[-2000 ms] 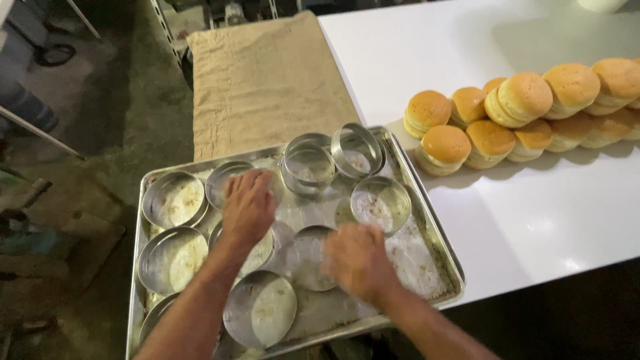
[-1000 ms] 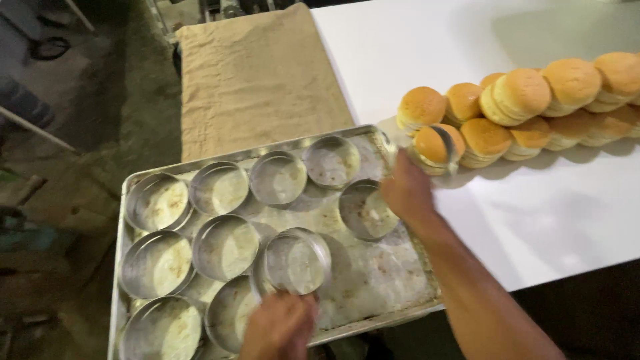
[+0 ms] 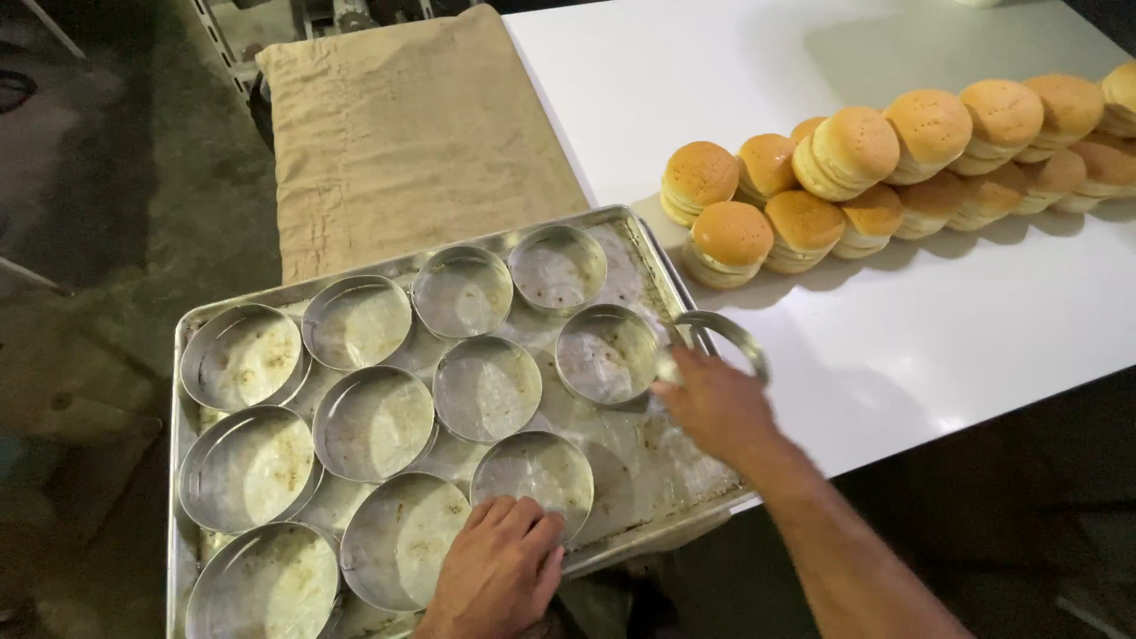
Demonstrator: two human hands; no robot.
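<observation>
A metal baking tray (image 3: 635, 497) holds several round metal ring molds, standing in rows. My left hand (image 3: 510, 555) lies at the near edge of one ring mold (image 3: 532, 435), its fingers curled over the rim; whether it grips the rim cannot be told. My right hand (image 3: 710, 395) grips another metal ring (image 3: 745, 337), tilted above the tray's right edge. Just left of that hand, a ring mold (image 3: 607, 355) rests on the tray. Stains and crumbs mark the tray's surface.
Sliced round buns (image 3: 728, 244) are stacked in a long pile on the white table (image 3: 887, 355), right of the tray. A folded tan cloth (image 3: 408, 142) lies behind the tray, its near side hidden. A metal rack (image 3: 222, 44) stands at the upper left.
The rings at the tray's back, partly stacked two seconds ago, now stand apart in a row. My right hand, with a ring in it, has come back from beside the buns to the tray's right edge.
</observation>
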